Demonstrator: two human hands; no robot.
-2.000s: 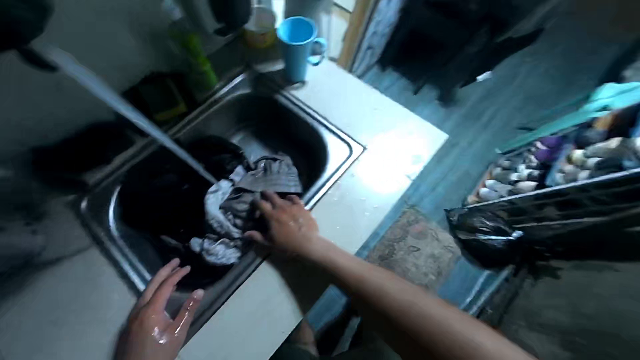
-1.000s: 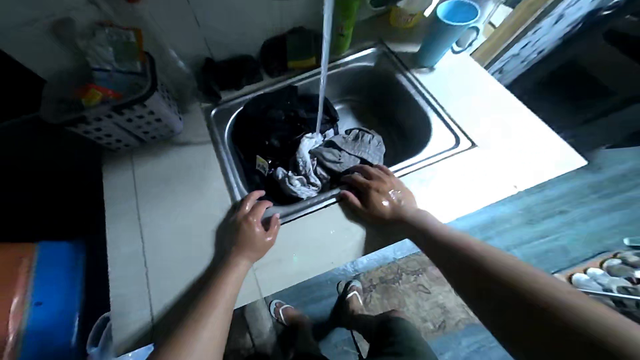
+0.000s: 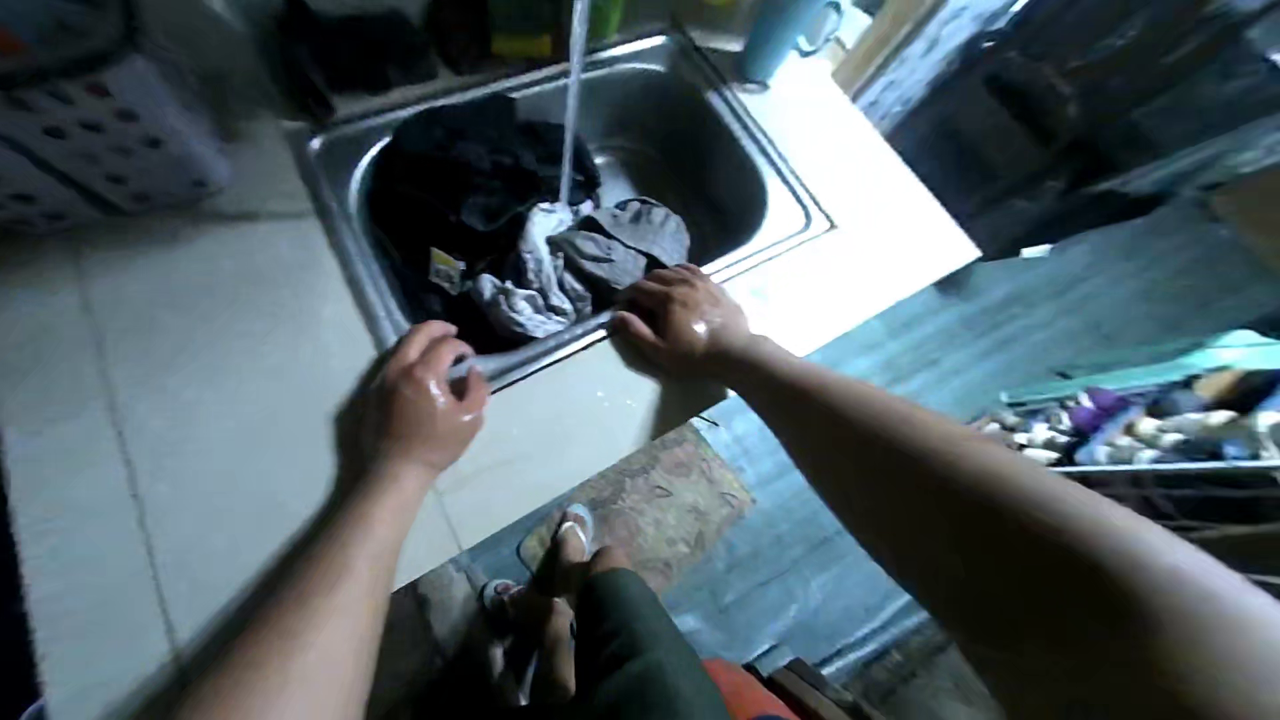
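Water falls in a thin stream (image 3: 573, 110) onto wet cloth in a stainless steel sink (image 3: 735, 110). A grey cloth (image 3: 625, 240) and a whitish cloth (image 3: 535, 290) lie at the sink's near side, with black cloth (image 3: 470, 170) behind and to the left, and a small yellow-and-white tag beside them. My left hand (image 3: 430, 400) rests at the sink's near left corner, fingers curled, holding nothing. My right hand (image 3: 685, 315) lies on the near rim by the grey cloth, fingers bent; whether its hidden fingertips grip the rim or the cloth cannot be told.
A white perforated plastic basket (image 3: 150, 130) stands at the back left of the tiled counter (image 3: 220, 330). Behind the sink are dark items; a blue mug (image 3: 775, 40) stands at the back right. Below are a floor mat (image 3: 660, 500) and, at right, a rack of shoes (image 3: 1140, 420).
My left hand has come to the sink's near left corner; two seconds ago it was raised with fingers spread. My right hand has stayed near the grey cloth. The view has turned strongly.
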